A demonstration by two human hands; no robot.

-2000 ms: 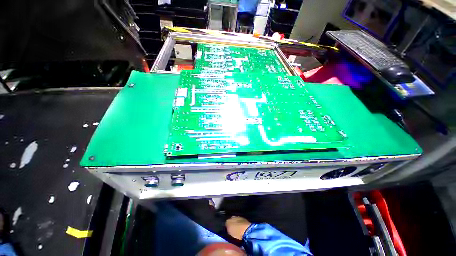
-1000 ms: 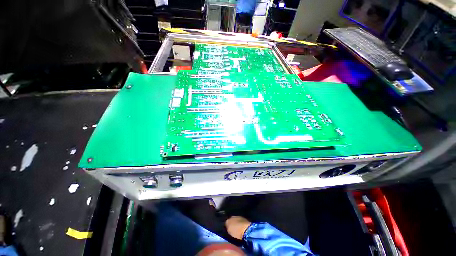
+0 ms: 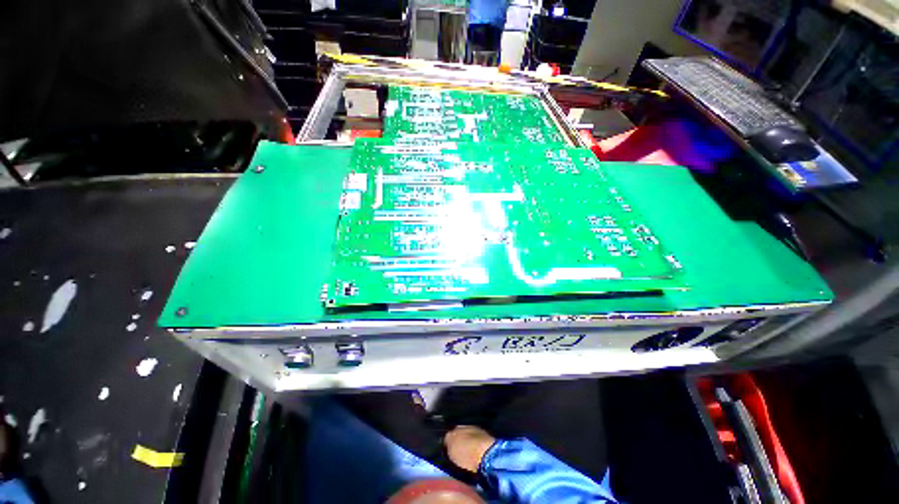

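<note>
A large green circuit board (image 3: 562, 221) with white traces and strong glare lies on the smooth green top (image 3: 261, 246) of a pale metal unit. Another green board (image 3: 513, 113) shows behind it. My right hand (image 3: 467, 446), in a blue sleeve, is low in the middle, below the unit's front edge and not touching the board. It is small and dark-edged; whether it holds something cannot be told. A small pale item (image 3: 426, 399) shows just above it, partly hidden. My left hand cannot be made out; a blue patch is cut off at the lower left edge.
The unit's front panel (image 3: 414, 364) has two round buttons and dark lettering. A black, white-spotted table (image 3: 89, 345) with yellow tape (image 3: 158, 457) is at left. A red-edged bin (image 3: 774, 443) holds long thin items at right. A keyboard (image 3: 715, 89) and mouse (image 3: 784, 143) are at upper right.
The whole view shifts slightly between frames. The boards stay in place on the unit, and my right hand stays low in the middle with no clear change.
</note>
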